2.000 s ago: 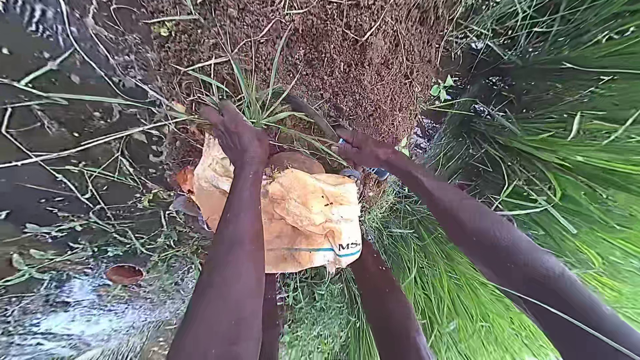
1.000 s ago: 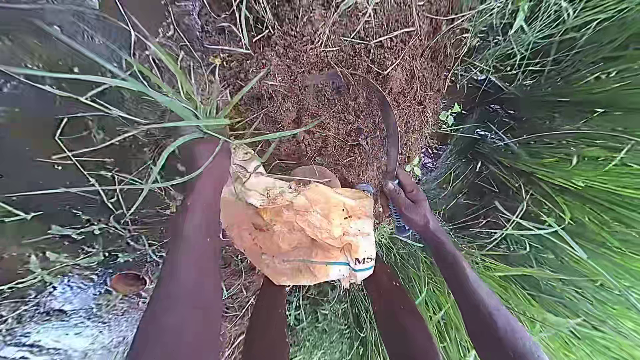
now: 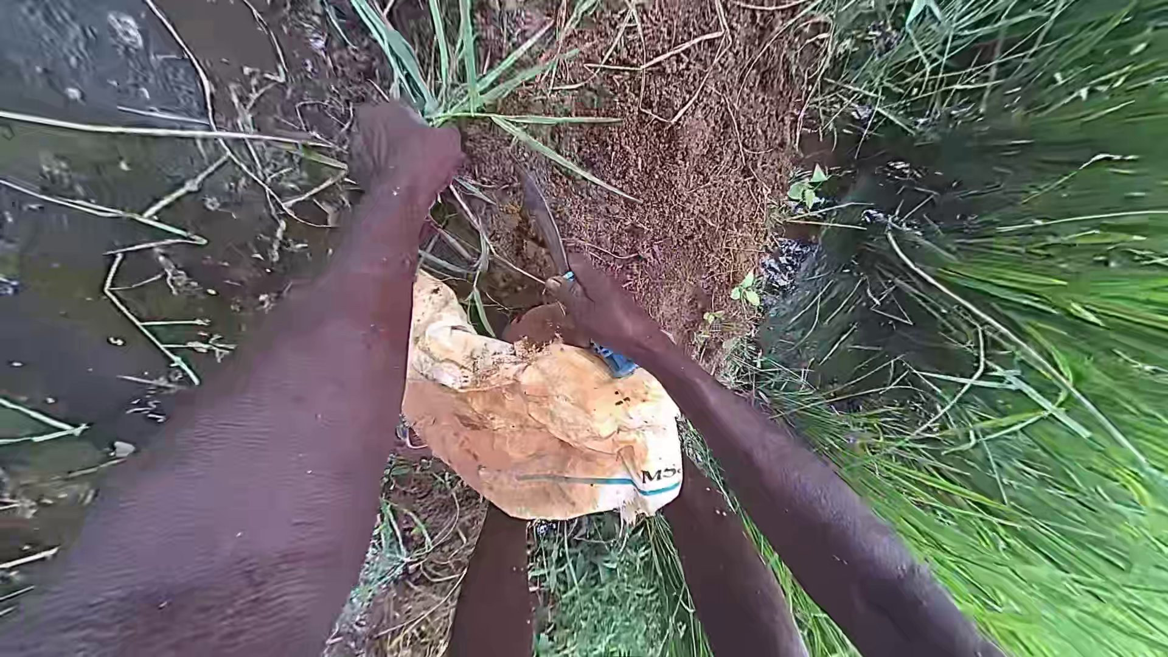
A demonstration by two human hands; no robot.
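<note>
My left hand (image 3: 401, 151), at the upper left, is closed on a tuft of long green grass (image 3: 470, 91) whose blades fan out above and to the right. My right hand (image 3: 593, 306) grips the blue handle (image 3: 613, 360) of a sickle. The sickle's dark blade (image 3: 545, 219) points up and left, over the soil just right of the grass clump's lower stems. A stained, orange-white woven sack (image 3: 547, 429) with a blue stripe and some lettering hangs at my waist, above my bare legs.
Dark, muddy water (image 3: 91, 274) with dry stalks lies on the left. A bank of reddish-brown crumbly soil (image 3: 675, 155) runs up the middle. Dense green grass (image 3: 1004, 365) grows on the right, beside a dark wet gap.
The right hand has moved left with the sickle, from the right side of the soil towards the left hand. The left hand still holds grass and is now higher in view.
</note>
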